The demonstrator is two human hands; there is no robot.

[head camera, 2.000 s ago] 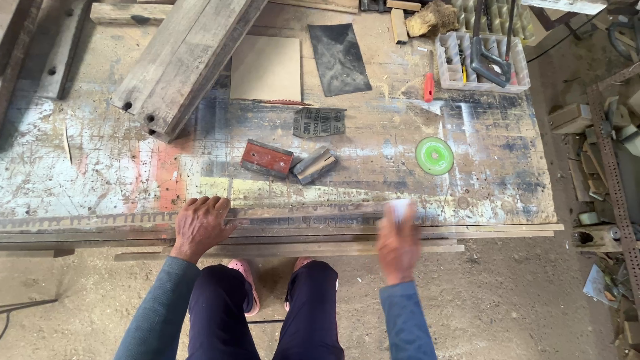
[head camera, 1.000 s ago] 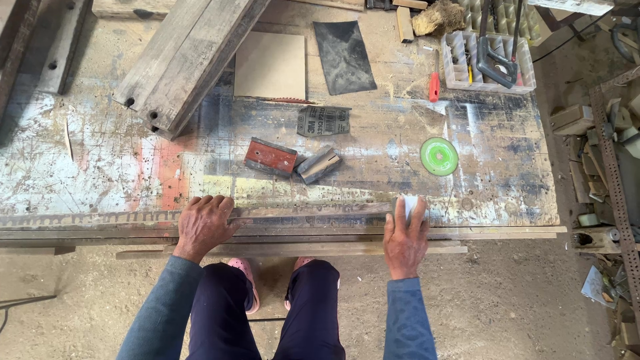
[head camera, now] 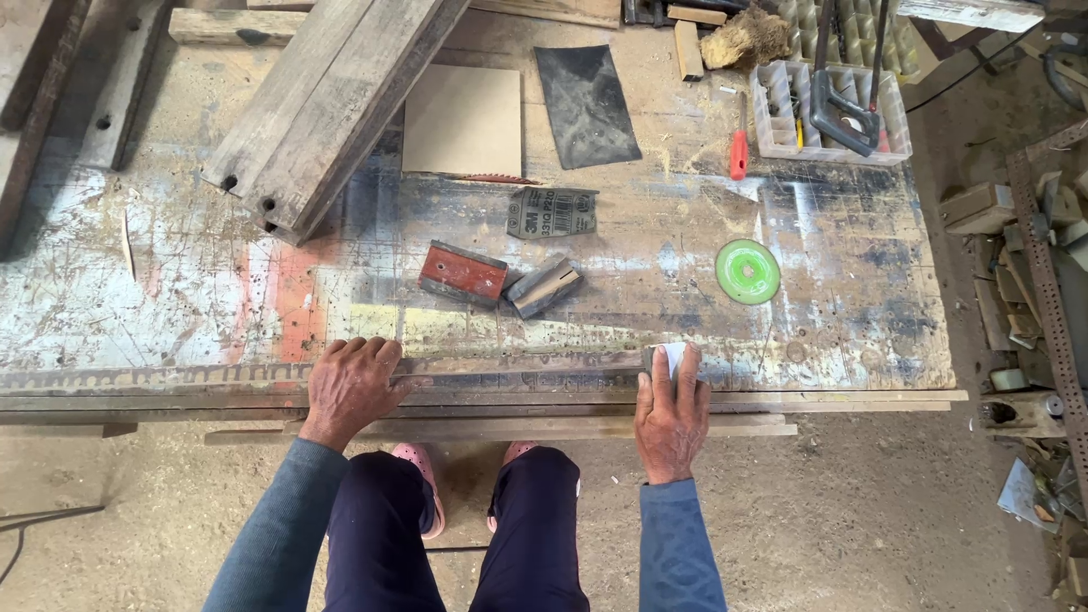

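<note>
A narrow wooden strip (head camera: 527, 364) lies along the front edge of the workbench. My left hand (head camera: 353, 387) rests over its left part, fingers curled over the wood. Under the fingers of my right hand (head camera: 673, 412) is a folded piece of sandpaper (head camera: 671, 353), white on its visible side, pressed on the strip's right part. Beyond the strip, between the hands, lie a red-faced sanding block (head camera: 463, 272) and a smaller block wrapped in sandpaper (head camera: 544, 286), touching at their ends. A curled 3M sandpaper piece (head camera: 552, 212) lies behind them.
Heavy wooden beams (head camera: 331, 110) lie at back left. Farther back are a square board (head camera: 461, 119), a dark abrasive sheet (head camera: 586, 106) and a red-handled screwdriver (head camera: 738, 153). A green disc (head camera: 747, 271) lies at right. A hacksaw (head camera: 841, 110) rests on a plastic compartment box (head camera: 892, 153).
My right hand, blurred two seconds ago, shows sharply in the later frames, still with the sandpaper on the strip. My left hand stays at about the same place.
</note>
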